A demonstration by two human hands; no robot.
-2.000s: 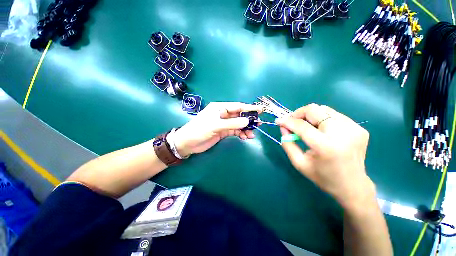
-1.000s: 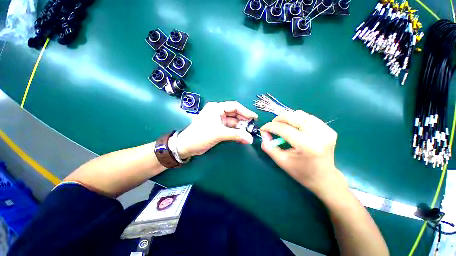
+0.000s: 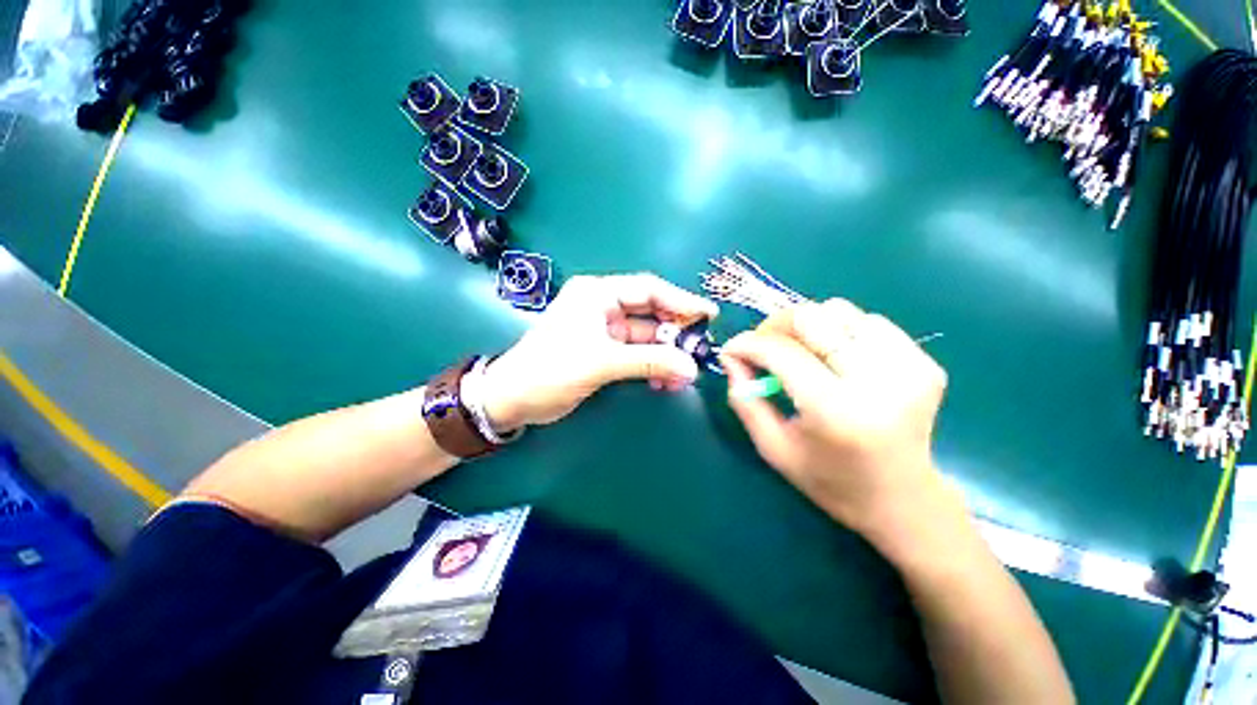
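Note:
My left hand (image 3: 593,347) holds a small square-flange connector (image 3: 696,343) between thumb and fingers, at the centre. My right hand (image 3: 844,400) is close to its right side, fingers closed on a bright green tool (image 3: 767,387) whose handle shows partly between them. A thin wire end sticks out behind the right hand. The tool's tip and where it meets the connector are too small to make out. A loose bunch of thin pale and dark lead wires (image 3: 744,280) lies just behind the hands, partly hidden by the right hand.
Several square-flange connectors (image 3: 492,175) lie left of centre on the green mat (image 3: 607,179). Wired connectors (image 3: 834,62) are piled at top centre. Yellow-ended short leads (image 3: 1082,103) and long black cables (image 3: 1197,234) lie right. Black lumps (image 3: 166,62) and a plastic bag (image 3: 53,62) are top left.
My right hand has moved left, nearer the connector, since two seconds ago. My left hand has tilted the connector. In the last second both hands have barely moved.

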